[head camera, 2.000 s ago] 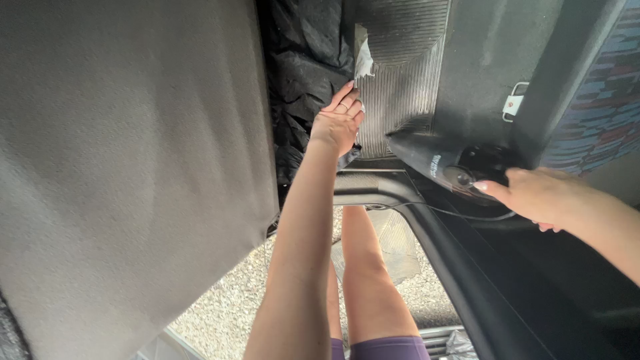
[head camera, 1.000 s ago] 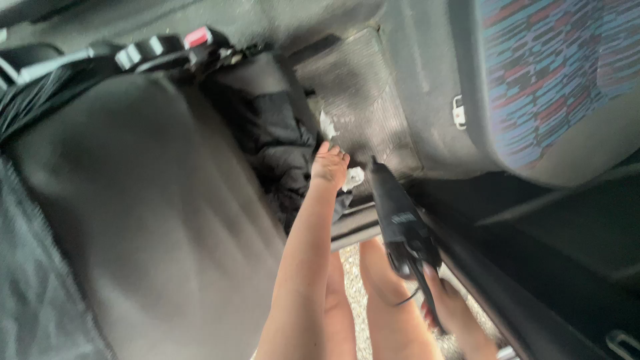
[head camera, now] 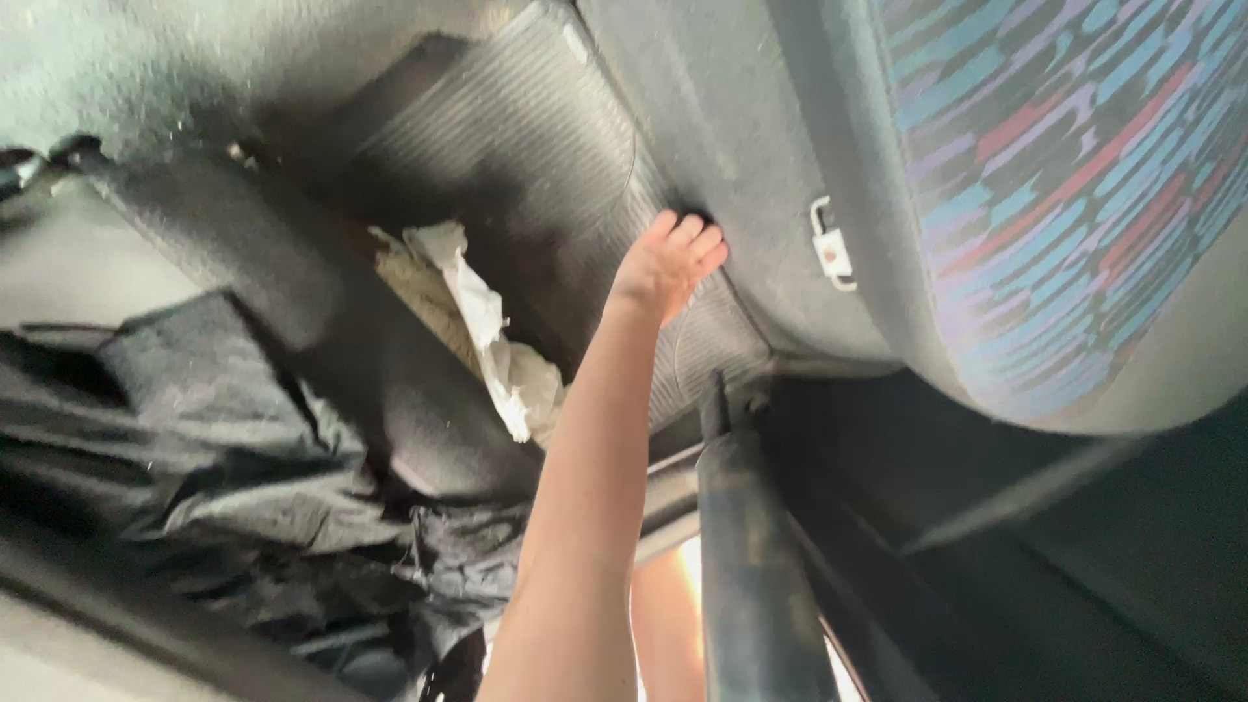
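My left hand (head camera: 671, 261) rests at the right edge of a ribbed rubber floor mat (head camera: 546, 136) in a car footwell, fingers curled at the mat's edge by the carpeted base of a seat. Whether it grips the mat is hard to tell. A dark handheld vacuum cleaner (head camera: 760, 575) points up from the bottom of the view, its narrow nozzle (head camera: 720, 405) near the mat's lower corner. My right hand is out of view. Left of my forearm, crumpled white paper (head camera: 480, 310) lies along the mat's dark side.
Black fabric (head camera: 263, 468) is bunched at the lower left beside a dark padded edge. A patterned seat (head camera: 1063, 195) stands at the right, with a white metal loop (head camera: 832, 246) on its base. The dark door panel (head camera: 1024, 526) is at the lower right.
My left hand has moved from beside the white paper to the mat's right edge. The black fabric is pulled away from the paper, and my right hand has left the view.
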